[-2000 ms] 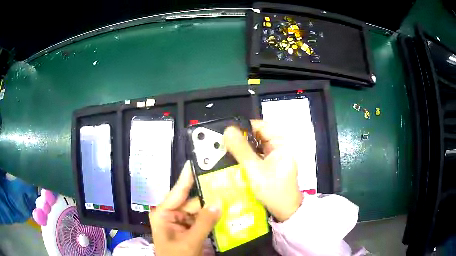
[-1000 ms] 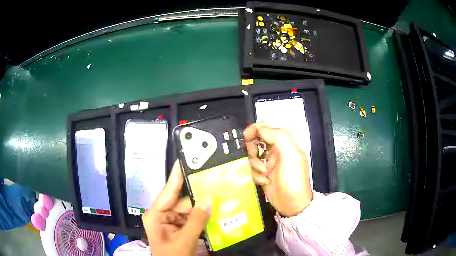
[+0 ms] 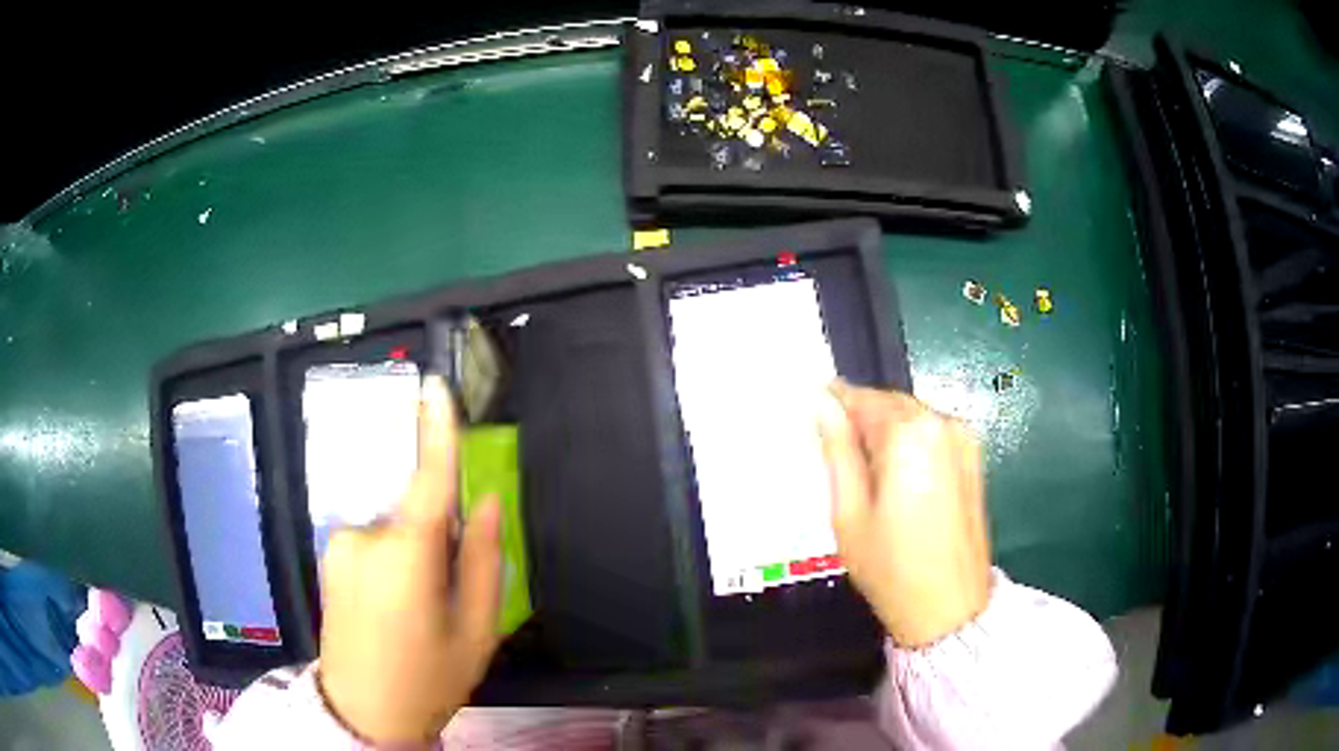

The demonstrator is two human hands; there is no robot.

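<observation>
My left hand (image 3: pixel 404 587) holds a smartphone with a yellow-green back panel (image 3: pixel 495 514), tilted nearly on edge at the left side of the third slot of the black four-slot tray (image 3: pixel 602 682). The hand covers part of the phone and the lower part of the white-screen phone (image 3: pixel 360 440) in the second slot. My right hand (image 3: pixel 911 514) is at the right edge of the phone in the rightmost slot (image 3: pixel 756 426). Its thumb and fingertips are close together; I cannot tell if they pinch anything. That phone's screen is white with small green and red buttons at the bottom.
A phone (image 3: pixel 220 514) lies in the leftmost slot. A black small-parts tray (image 3: pixel 918 132) at the back holds a pile of yellow, gold and dark bits (image 3: pixel 756 110). A few bits (image 3: pixel 1009 310) lie on the green mat. Black trays (image 3: pixel 1278 484) stand at right, a pink-and-white fan (image 3: pixel 184 704) at lower left.
My left hand has moved left and turned the phone from its back facing me to nearly on edge. My right hand has moved off its back to the rightmost phone. The view has shifted.
</observation>
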